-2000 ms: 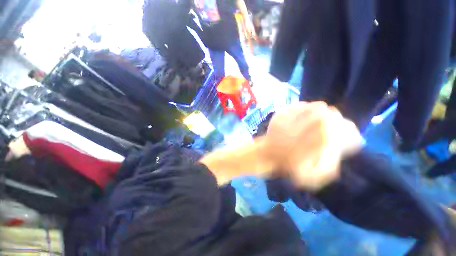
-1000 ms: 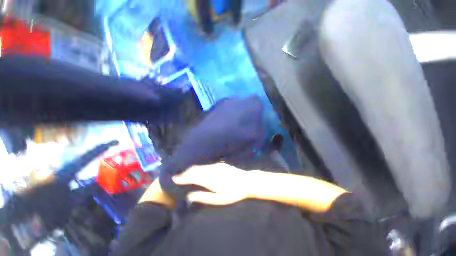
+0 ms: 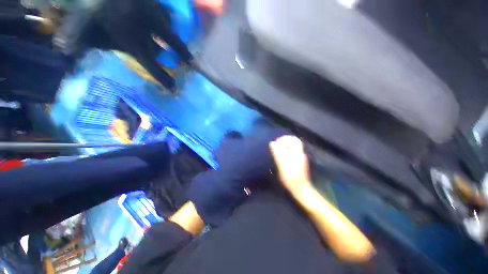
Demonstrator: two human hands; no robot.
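A dark navy garment [image 3: 230, 168] is bunched in front of my body, blurred by motion. My right hand [image 3: 289, 155] is closed on its right edge, fingers curled. My left wrist [image 3: 188, 217] shows at the garment's lower left; the left hand itself is hidden by the cloth, so its grip cannot be seen.
A light-grey padded pressing arm [image 3: 353, 64] stands over a dark table [image 3: 332, 126] at the upper right. Blue crates [image 3: 99, 109] are on the blue floor at left. Long dark garments [image 3: 80, 184] reach in from the left. A metal object [image 3: 463, 198] is at the right edge.
The view has turned, and the pressing arm lies more across the top. My right hand has moved away from my left wrist to the garment's right edge. The garment is spread between them.
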